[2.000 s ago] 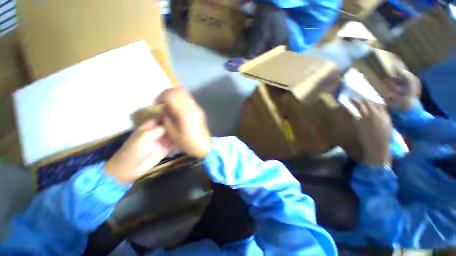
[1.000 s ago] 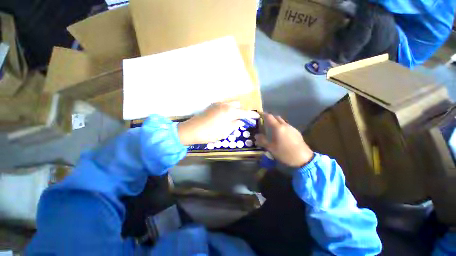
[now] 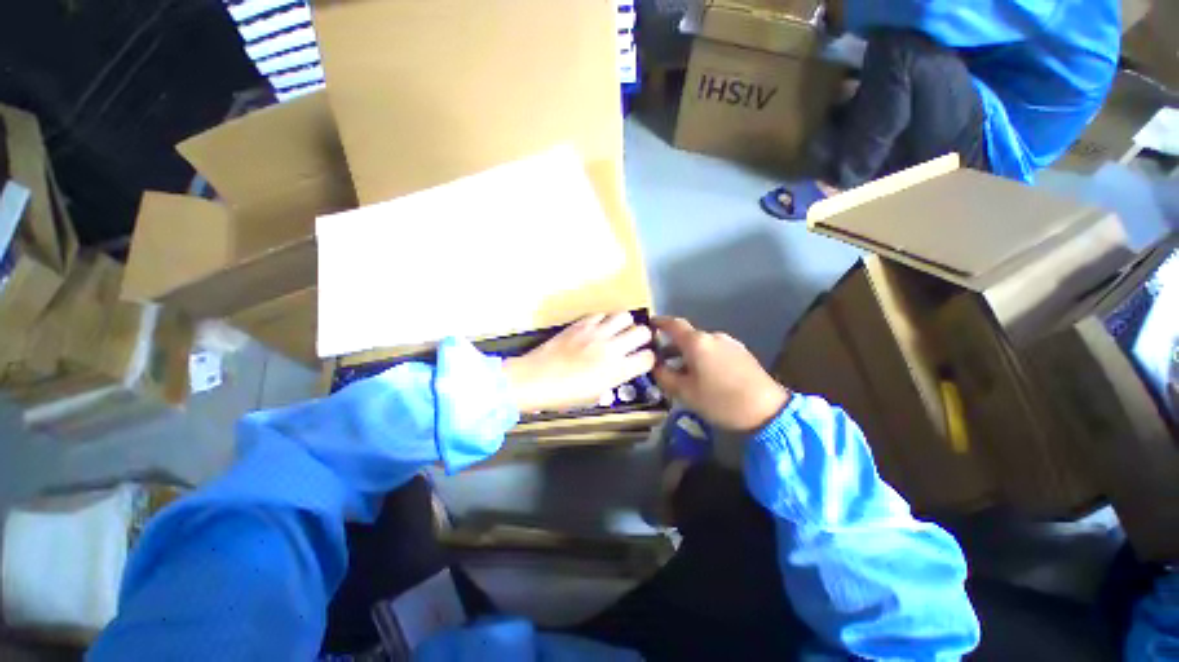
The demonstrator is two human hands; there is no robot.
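Observation:
An open brown carton (image 3: 517, 437) stands in front of me with its tall lid flap up at the back. A white separator sheet (image 3: 459, 259) lies tilted over its rear part. Round pale ends of capacitors (image 3: 626, 393) show in the near right corner. My left hand (image 3: 582, 363) lies flat over them, fingers towards the right corner, hiding most of the row. My right hand (image 3: 722, 375) is at the carton's right corner, thumb and fingertips close to my left fingertips. Whether either hand holds a capacitor cannot be told.
Another open carton (image 3: 246, 246) stands behind at left. A brown carton (image 3: 957, 375) with a raised flap and a yellow item stands at right. A printed carton (image 3: 743, 104) and a person in blue (image 3: 1021, 78) are at the back. A white stack (image 3: 65, 550) is at lower left.
Since one second ago, my left hand has flattened over the capacitors and covers more of them. My right hand stays at the corner. Earlier, both hands were together above the carton. The view has shifted.

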